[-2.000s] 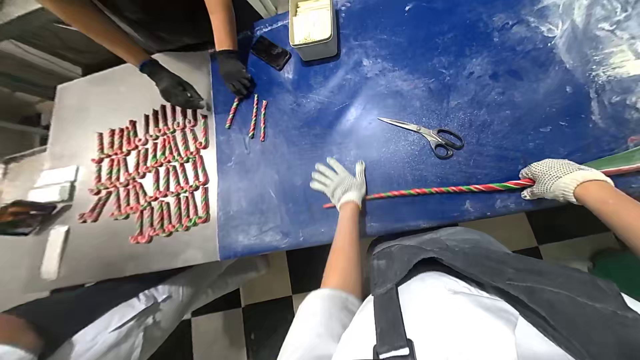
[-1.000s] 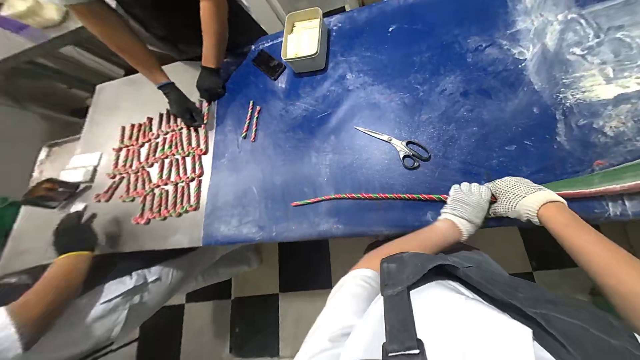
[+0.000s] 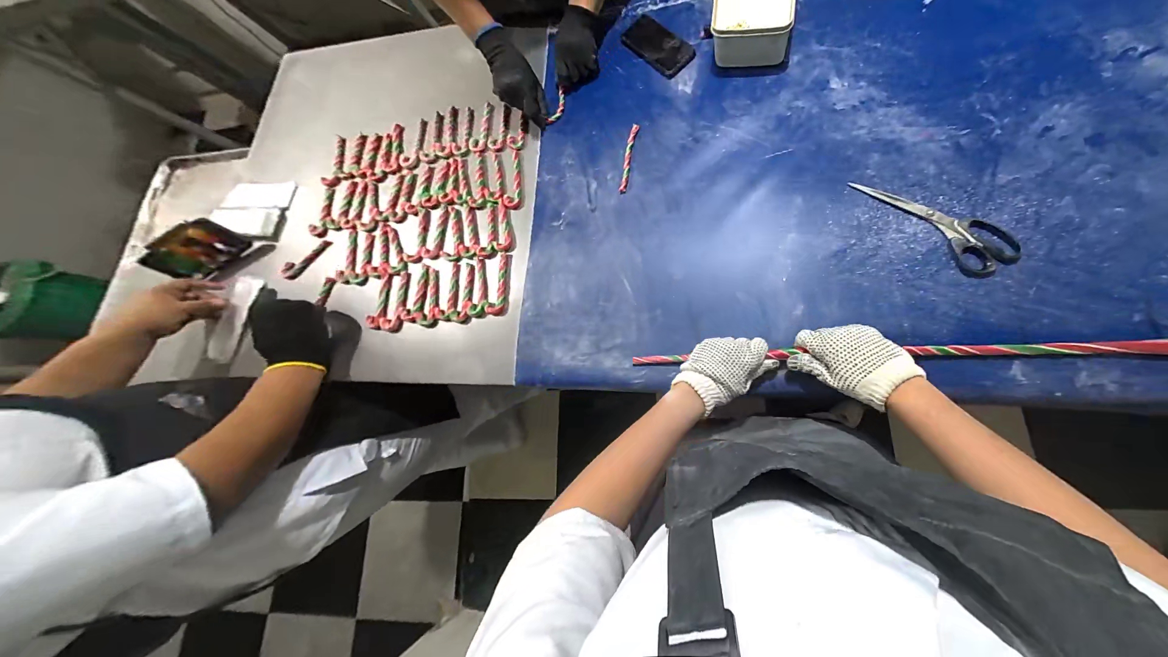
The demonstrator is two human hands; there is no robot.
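Observation:
A long twisted candy rope (image 3: 1022,349), striped red, green and white, lies along the near edge of the blue table and thickens toward the right. My left hand (image 3: 727,367), in a white dotted glove, grips it near its thin left end. Close beside it, my right hand (image 3: 853,359), gloved alike, is closed on the same rope. Scissors with black handles (image 3: 958,228) lie beyond my right hand, blades pointing left. One short straight striped candy stick (image 3: 630,159) rests farther back on the blue surface.
Rows of candy canes (image 3: 438,219) cover the pale table (image 3: 301,91) at left. Two co-workers' black-gloved hands handle candy there. A phone (image 3: 658,46) and a tub (image 3: 752,41) stand at the back. A dark packet (image 3: 194,248) lies far left.
My hands have moved left along the rope from where they were a second ago. A co-worker at the back has taken hold of one of two short sticks. Another co-worker's bare hand has come into view.

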